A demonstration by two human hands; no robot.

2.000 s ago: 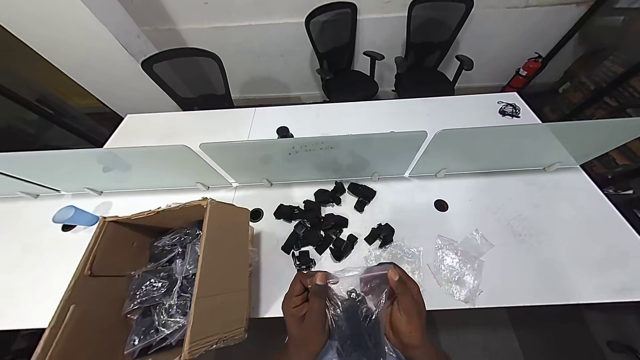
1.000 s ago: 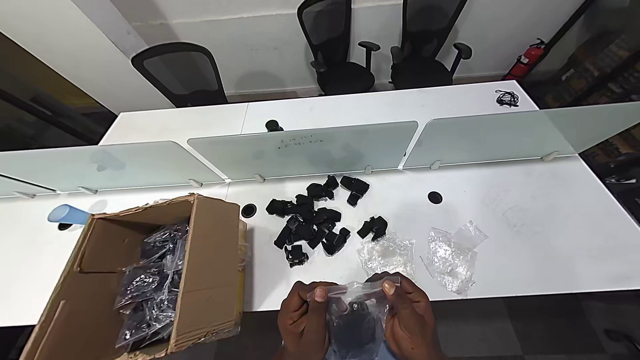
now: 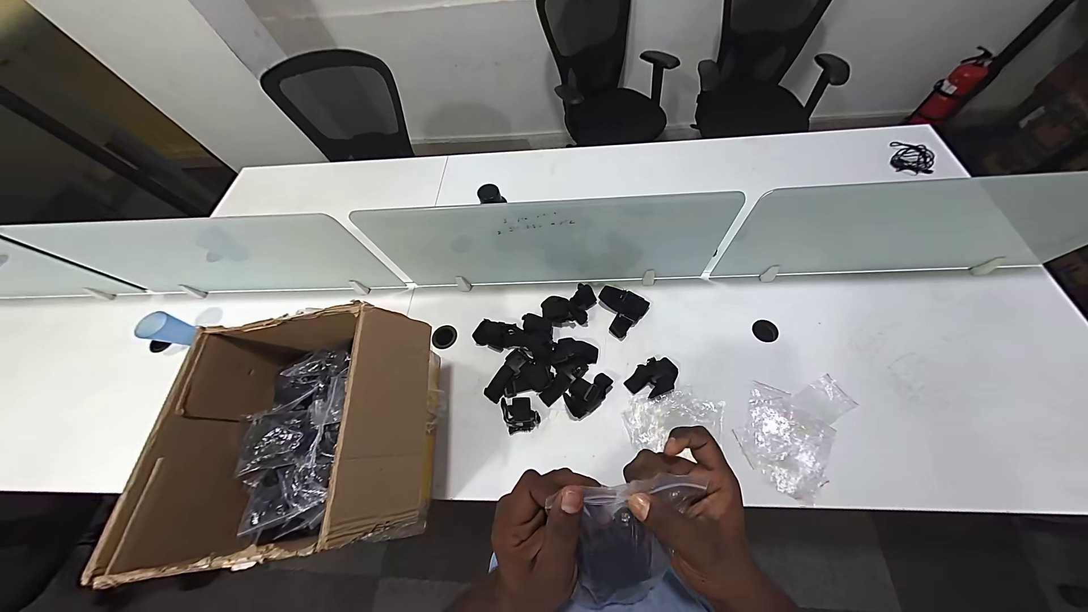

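Both hands grip the top edge of a clear plastic zip bag (image 3: 616, 552) with a dark item inside, just off the desk's front edge. My left hand (image 3: 544, 535) pinches the left end of the bag's top between thumb and finger. My right hand (image 3: 701, 518) pinches it farther right, its index finger bent above. Beyond the hands lies a pile of black strap-like items (image 3: 544, 353), with one black item (image 3: 653, 376) apart at the right. Crumpled clear bags (image 3: 676, 415) lie just past my right hand, and more clear bags (image 3: 789, 438) are farther right.
An open cardboard box (image 3: 382, 425) at the left holds several bagged dark items (image 3: 293, 442). A blue cup (image 3: 166, 329) lies on its side behind it. Frosted glass dividers (image 3: 552, 242) cross the white desk (image 3: 918, 382). Black chairs (image 3: 616, 110) stand beyond.
Two seconds ago my hands held the bag's top corners farther apart. My right index finger has lifted and bent, and both thumbs now press nearer together on the bag's top strip.
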